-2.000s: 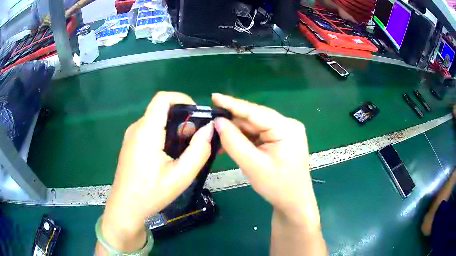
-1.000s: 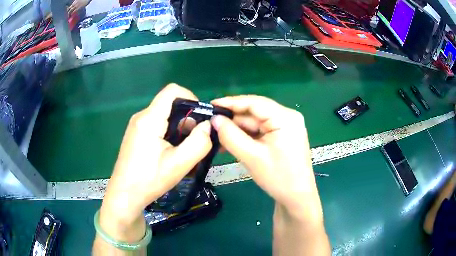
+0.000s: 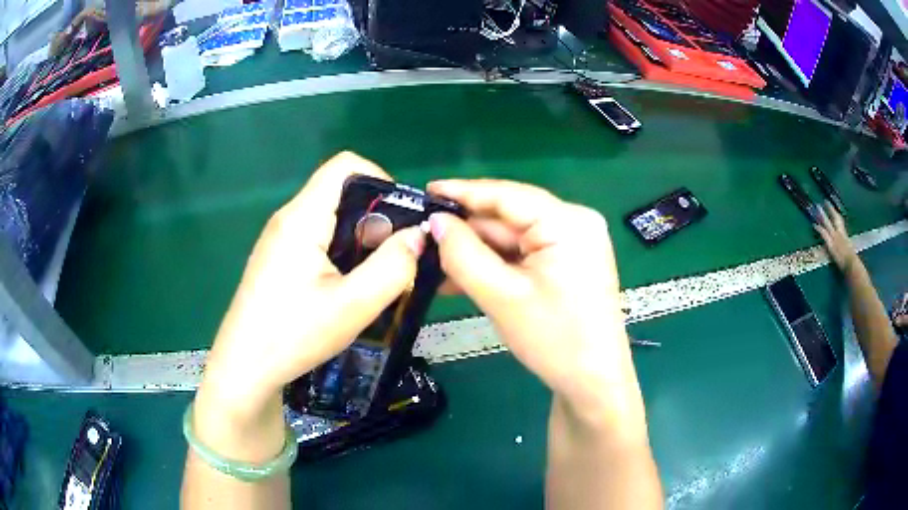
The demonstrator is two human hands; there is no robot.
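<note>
My left hand [image 3: 309, 289] holds a black phone housing [image 3: 370, 351] at the picture's middle, its top end up. A round silver disc [image 3: 374, 231] with a thin red wire and a pale strip [image 3: 403, 200] show at that end. My right hand [image 3: 533, 279] pinches the housing's top right corner between thumb and finger. A tiny white piece [image 3: 426, 226] lies between both thumb tips; which hand grips it cannot be told. More black housings [image 3: 413, 408] are stacked on the bench below my hands.
A worn metal rail [image 3: 697, 283] divides bench and belt. On the belt are a phone [image 3: 614, 114], a black housing [image 3: 666, 215] and slim dark pieces at right, with another person's hand [image 3: 836, 239] there. A slab phone [image 3: 801, 330] lies right; more housings [image 3: 90, 466] lie lower left.
The phone and housing on the belt have moved left. Another person's hand has come in at the right. The held housing is tilted so its lower board area shows more; my grip is much the same.
</note>
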